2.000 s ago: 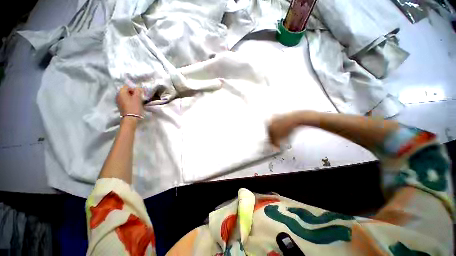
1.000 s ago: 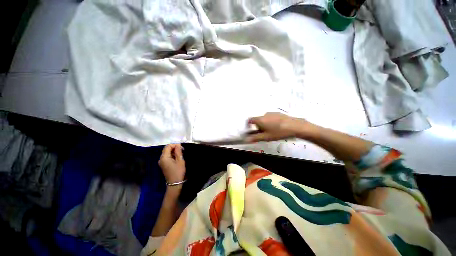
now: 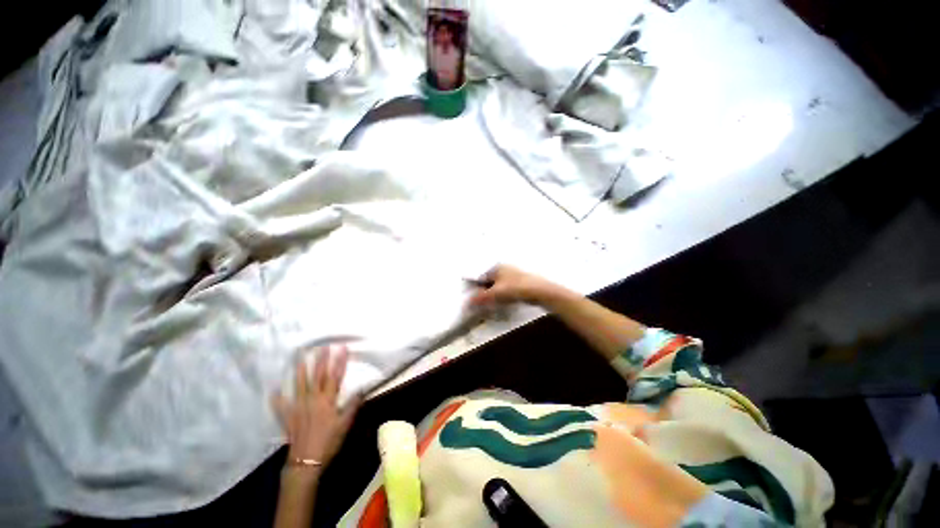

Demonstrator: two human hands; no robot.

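A large pale grey-white garment (image 3: 113, 351) lies crumpled on the left and spread flatter at the centre, its edge near the table's front edge. My left hand (image 3: 314, 407) lies flat on the garment near that edge, fingers spread, holding nothing. My right hand (image 3: 505, 289) is at the garment's right edge, fingers curled. A small dark pointed tip, possibly thread snips (image 3: 477, 282), shows at its fingers. The rest of that tool is hidden in the hand.
A green holder (image 3: 445, 100) with an upright dark red item (image 3: 446, 46) stands behind the garment. More pale cloth (image 3: 551, 155) lies at the back and right of it. The white table (image 3: 722, 170) has a dark front edge.
The view has swung to the right. My left hand has come from the table's front edge onto the garment and opened flat. My right hand stays by the garment's right edge.
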